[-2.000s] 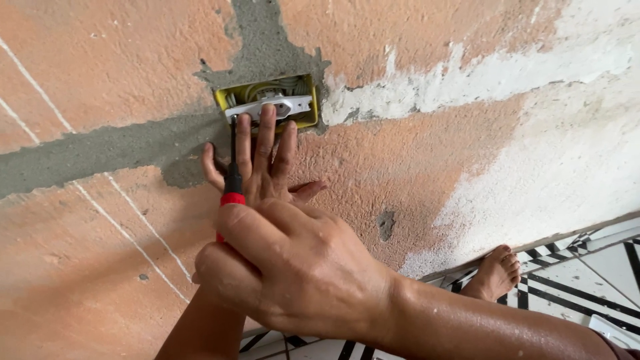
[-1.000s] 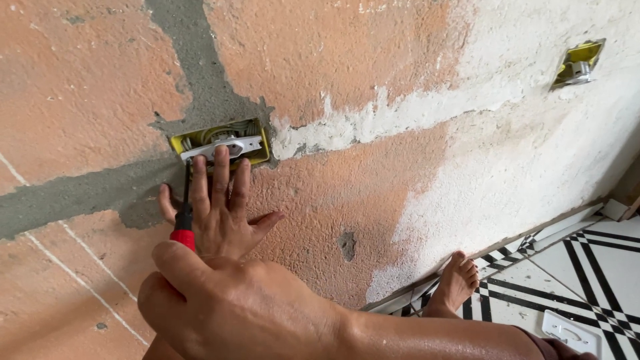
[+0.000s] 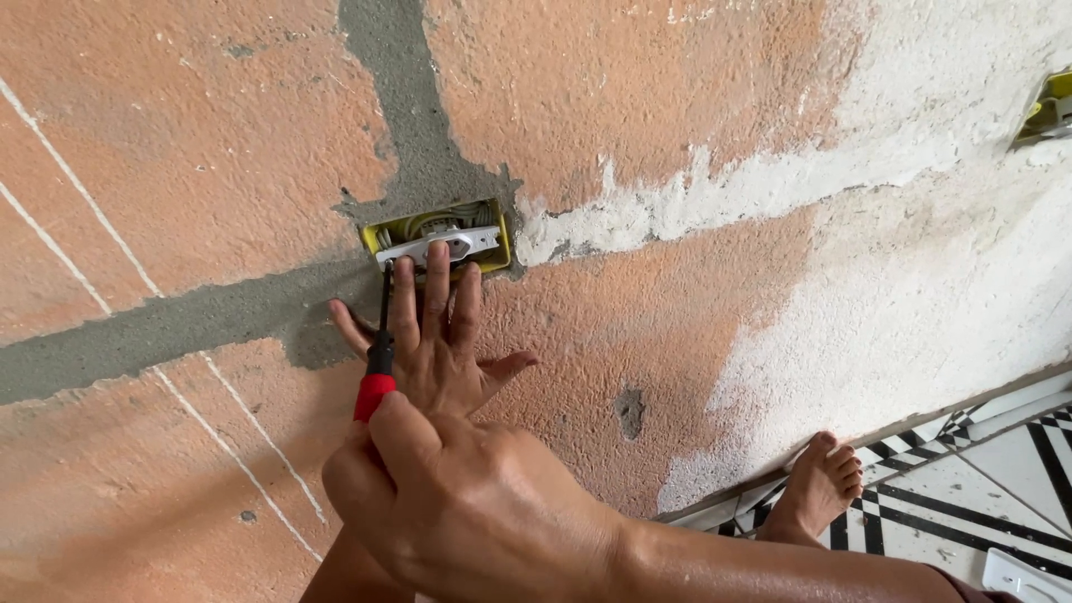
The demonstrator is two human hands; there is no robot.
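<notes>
A yellow electrical wall box [image 3: 506,244] is set in the plastered wall, with coiled grey cables inside. A white socket module on its mounting frame [image 3: 481,240] sits tilted in the box's opening. My left hand [image 3: 440,360] lies palm to the wall below it, its fingertips pressing on the frame. My right hand [image 3: 477,494] is closed on the red and black handle of a screwdriver [image 3: 374,385], partly hidden by the hand. The screwdriver's tip meets the left end of the frame, by a screw; whether it is seated cannot be told.
A second yellow wall box [image 3: 1047,109] is at the right edge. Grey mortar strips [image 3: 193,314] and a white plaster band [image 3: 670,209] cross the wall. Below are a bare foot [image 3: 812,494], black-and-white floor tiles [image 3: 946,511] and a white cover plate [image 3: 1026,578].
The view has shifted between frames. Both hands keep their places at the box, with the screwdriver tip at the frame's left end throughout.
</notes>
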